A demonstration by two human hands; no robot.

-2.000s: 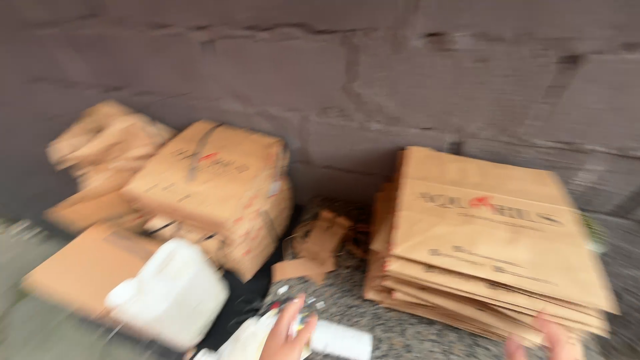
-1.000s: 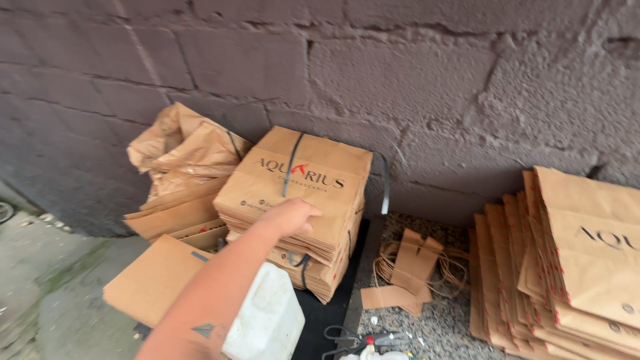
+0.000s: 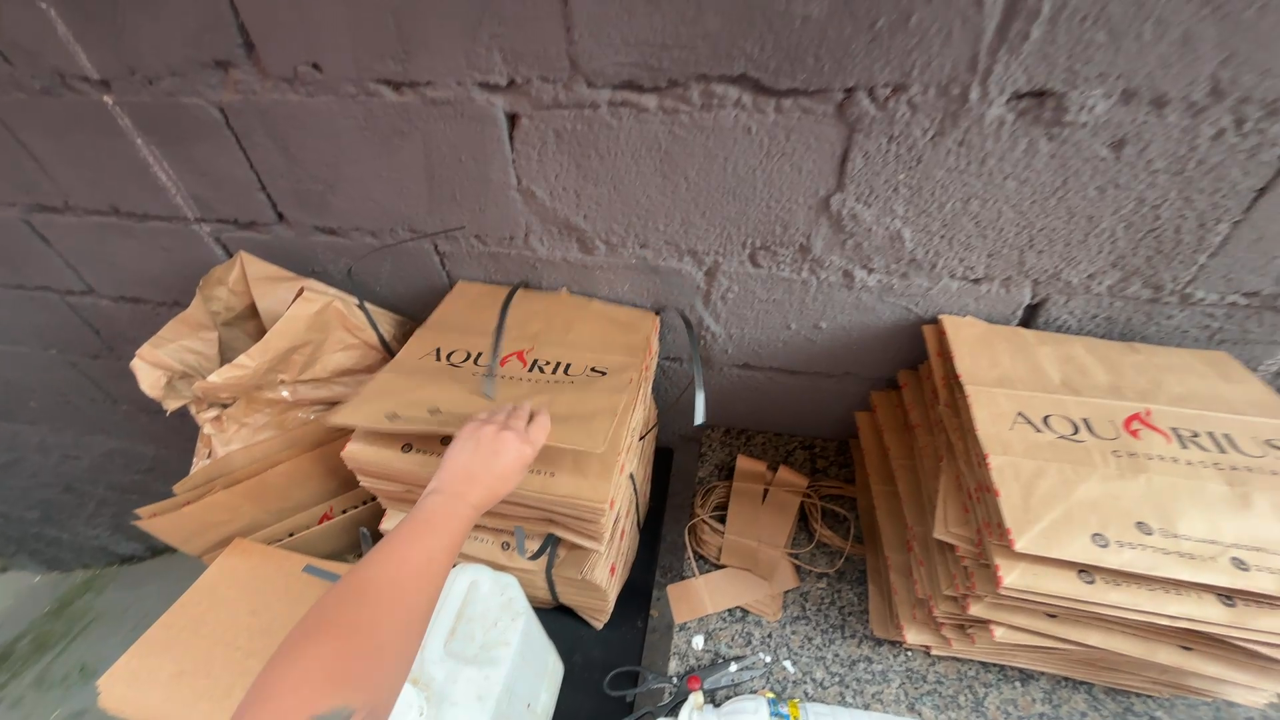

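My left hand [image 3: 495,452] reaches in from the bottom left, fingers bent over the front edge of the top brown paper bag [image 3: 560,330] on a bundled stack. That bag's left front corner juts out over the bags below. Black straps [image 3: 550,570] lie on and around this bundle. My right hand is out of view. To the right, another stack of printed paper bags [image 3: 1120,380] leans on a speckled stone surface. Between the stacks lie cardboard pieces [image 3: 755,525] with coiled paper cord [image 3: 708,520].
A white plastic jug [image 3: 490,640] stands below my forearm. Scissors [image 3: 685,685] and a white bottle [image 3: 770,706] lie at the bottom. Crumpled brown paper [image 3: 270,350] and a cardboard sheet [image 3: 220,630] are at left. A painted block wall [image 3: 680,170] rises behind.
My left hand has moved onto the front edge of the strapped bundle's top bag, which now sits askew. My right hand, partly seen at the right stack two seconds ago, has left the view.
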